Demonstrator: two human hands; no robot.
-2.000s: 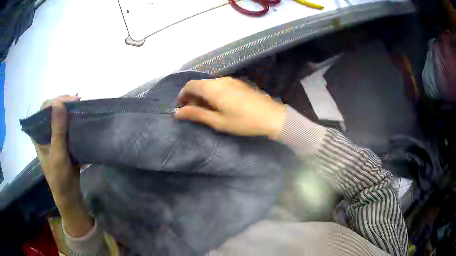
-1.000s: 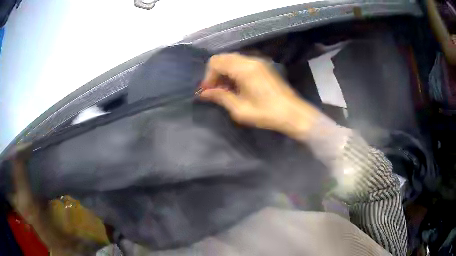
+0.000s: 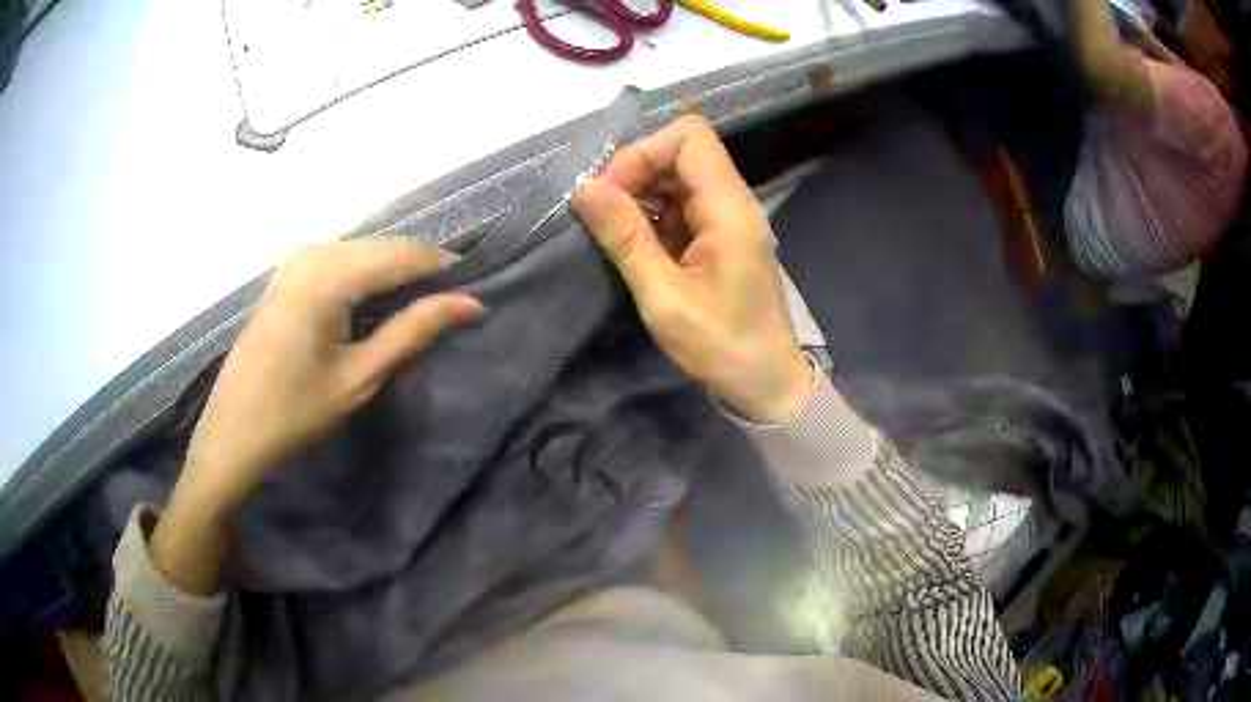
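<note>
A dark grey garment (image 3: 398,480) lies over my lap against the table edge. A zipper (image 3: 549,217) with a shiny line runs along its upper edge, and its grey tape end sticks up beyond my fingers. My right hand (image 3: 700,261) pinches the zipper near this end, with a small shiny piece at the fingertips. My left hand (image 3: 323,357) is over the garment to the left, thumb and forefinger apart beside the zipper edge. Its other fingers are hidden, so I cannot tell whether they hold cloth.
Dark red scissors handles (image 3: 583,44) and a yellow handle (image 3: 737,19) lie on the white table (image 3: 151,206). The table edge is wrapped in grey tape. More dark cloth (image 3: 912,261) hangs at the right. Another person's pinkish sleeve (image 3: 1166,172) shows at the upper right.
My left hand has moved right from the garment's far left end, closer to my right hand. My right hand has moved up and right along the zipper. The scissors are back in view.
</note>
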